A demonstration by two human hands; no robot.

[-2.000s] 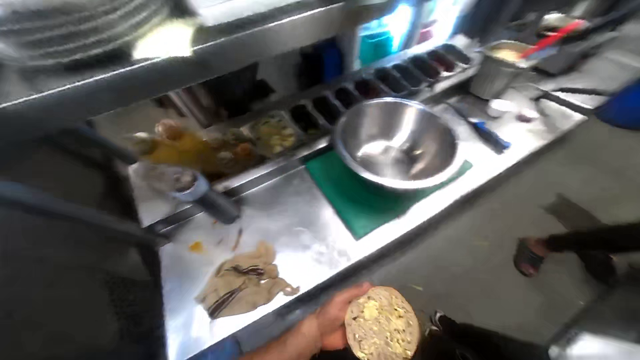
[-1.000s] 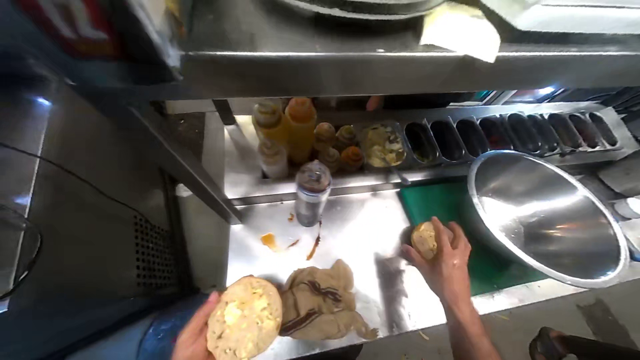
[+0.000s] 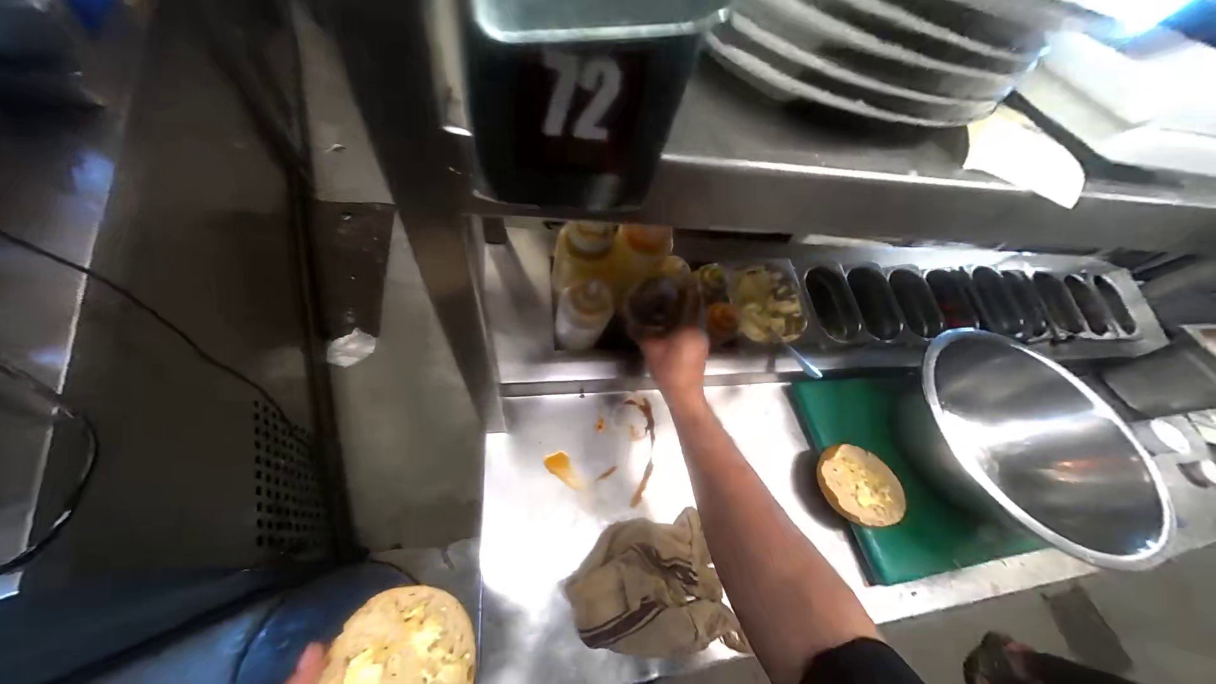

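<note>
My left hand [image 3: 309, 662] shows only as fingertips at the bottom edge, holding a bread half [image 3: 407, 638] with yellow spread, cut face up. Reaching across the steel counter, my right hand [image 3: 676, 359] has its fingers around a dark-looking container [image 3: 657, 306] among the squeeze bottles [image 3: 583, 312]; motion blur hides its details. Another bread half [image 3: 862, 485] lies spread side up on the left edge of the green cutting board [image 3: 912, 556]. Beside it, a large steel mixing bowl [image 3: 1054, 456] rests tilted in view over the board.
A striped cloth [image 3: 651, 589] lies crumpled on the counter near orange sauce smears [image 3: 562, 467]. Behind are a tub of pale pieces [image 3: 768, 304] with a utensil and a row of inset pans [image 3: 918, 302]. Stacked plates [image 3: 874, 62] and a dark container [image 3: 579, 114] stand on the overhead shelf.
The bread half that was in my right hand now lies on the green board. My right hand has moved left and back to the bottles. The clear bottle no longer stands on the front counter.
</note>
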